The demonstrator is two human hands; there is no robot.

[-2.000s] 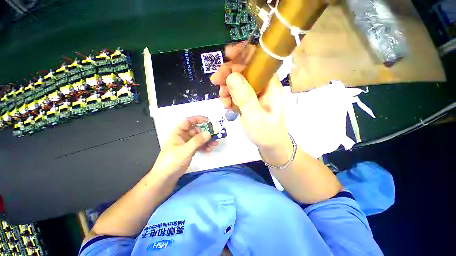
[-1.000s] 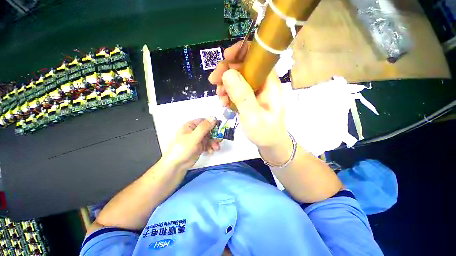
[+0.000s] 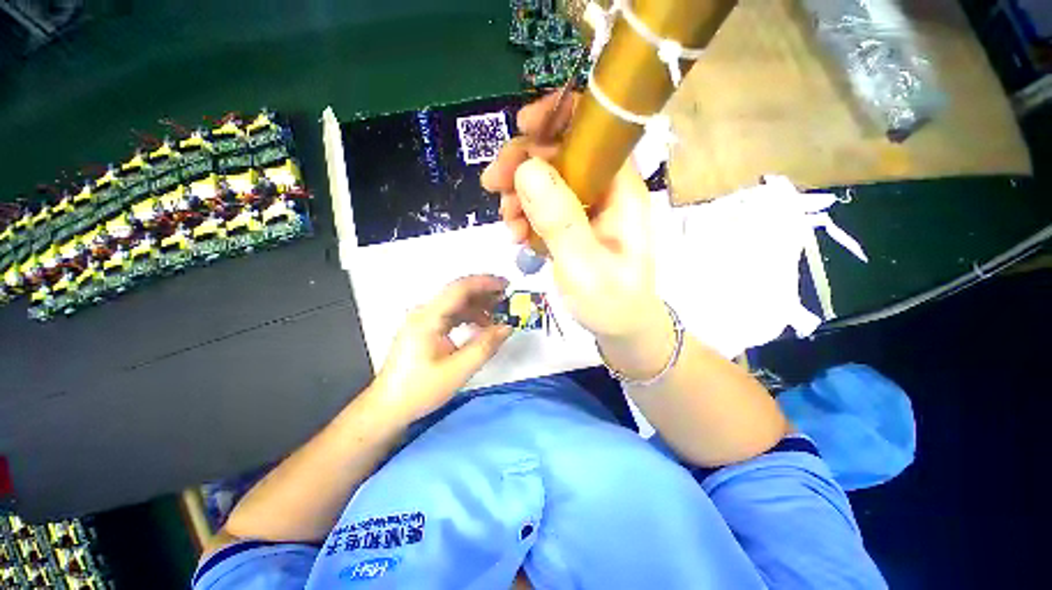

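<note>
My right hand (image 3: 583, 242) is closed around the lower part of the gold-brown glue dispenser (image 3: 629, 98), which has white ties around it and is tilted. Its grey-blue nozzle (image 3: 531, 261) points down at the white work sheet, just above a small circuit board (image 3: 527, 310) with a yellow part. My left hand (image 3: 444, 346) is at the board's left side, thumb and fingers spread around its left edge. Whether the fingertips touch the board is hard to tell.
Board rows (image 3: 156, 219) lie on the black sheet (image 3: 173, 369) at left. Beyond the white work sheet (image 3: 398, 294) is a black printed panel (image 3: 398, 184). Waiting boards (image 3: 549, 40) lie at the back. Cardboard (image 3: 750, 127) with a plastic bag (image 3: 871, 69) is at right, near torn white paper (image 3: 750, 265).
The board has turned, so its yellow part now shows. My left thumb and fingers have spread apart. The dispenser has become more upright since the first frame; my right hand has barely moved.
</note>
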